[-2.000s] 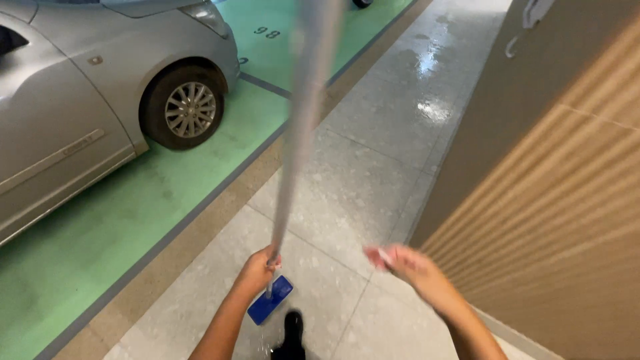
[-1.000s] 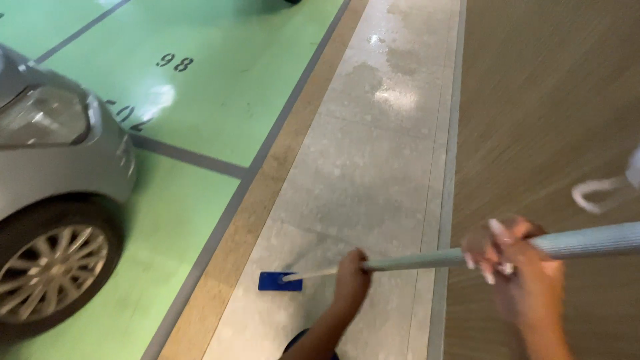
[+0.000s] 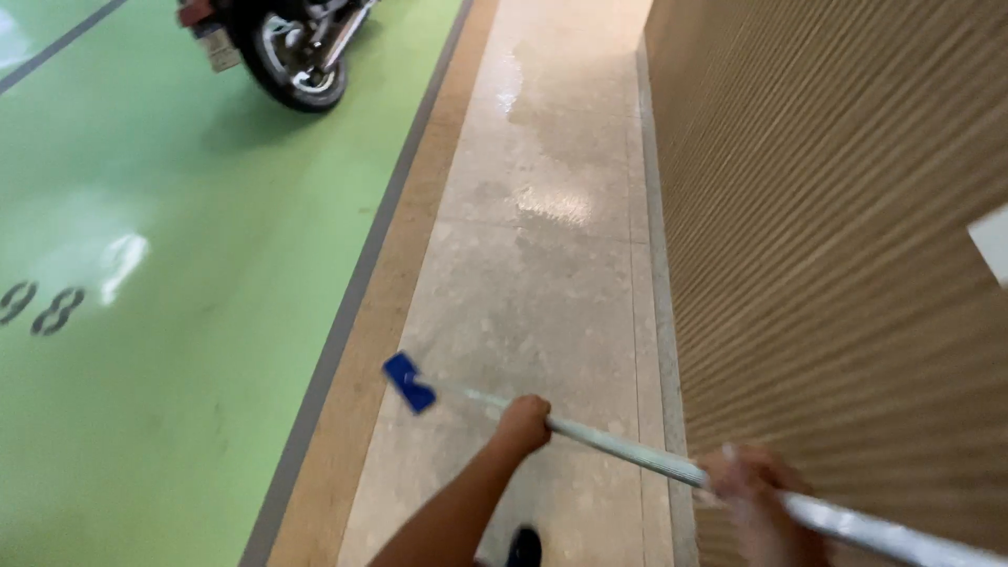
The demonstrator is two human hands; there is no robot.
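A long pale metal pole (image 3: 622,446) slants from the lower right toward the middle of the floor. At its far end is a flat blue mop or scrubber head (image 3: 409,383), at the left edge of the grey tiled walkway (image 3: 520,315). My left hand (image 3: 525,425) is closed round the pole nearer to the head. Farther up the pole, my right hand (image 3: 748,476) grips it and looks blurred. Wet, shiny patches (image 3: 551,205) lie on the tiles beyond the head.
A ribbed brown wall (image 3: 803,236) runs along the right, with a white object (image 3: 994,244) at the frame's edge. Left of the walkway lie a tan strip (image 3: 370,370) and a green parking floor (image 3: 181,409), where a motorcycle (image 3: 303,47) stands. My dark shoe (image 3: 524,546) shows below.
My right hand, off the pole two seconds ago, is now on it. The pole has swung from near upright to a low slant. The view has moved forward; the car has left it and a motorcycle shows.
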